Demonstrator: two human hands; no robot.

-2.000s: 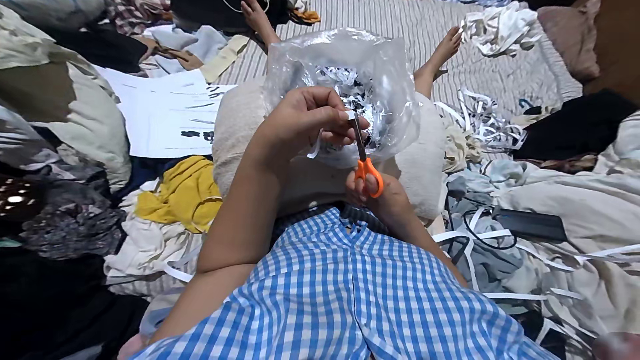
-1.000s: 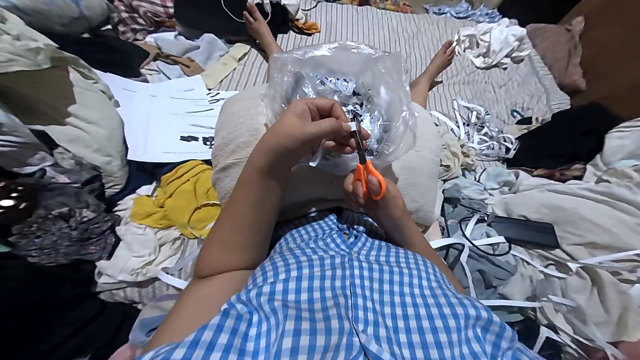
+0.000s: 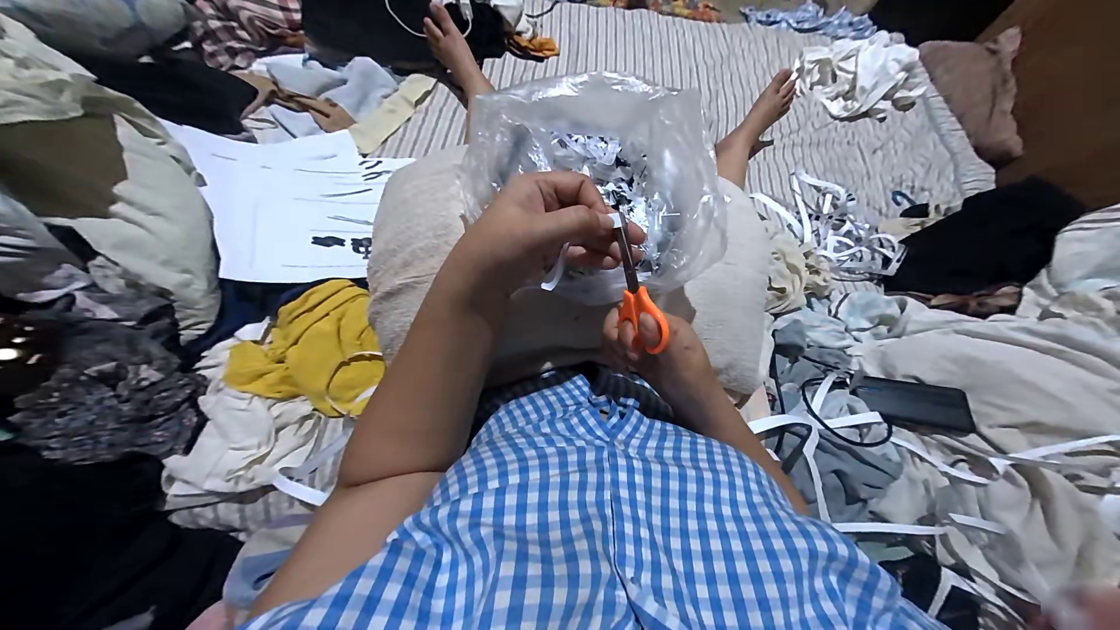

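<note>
My left hand (image 3: 560, 226) pinches a narrow white paper strip (image 3: 615, 221) between thumb and fingers, above the near side of a clear plastic bag (image 3: 691, 166). Part of a strip hangs below that hand. In my right hand (image 3: 658, 346) is a pair of scissors with orange handles (image 3: 643, 319); the blades point away from me and their tips meet the strip at my left fingertips. Small cut paper pieces (image 3: 604, 162) lie inside the bag, which rests against a pale cushion (image 3: 420, 236) across my lap.
Printed white sheets (image 3: 271, 210) and a yellow cloth (image 3: 311, 346) lie at the left. Long paper strips (image 3: 840, 227) are heaped at the right, with more around a dark phone-like object (image 3: 914, 404) and a black cable. Clothes surround me on the striped bedding (image 3: 612, 44).
</note>
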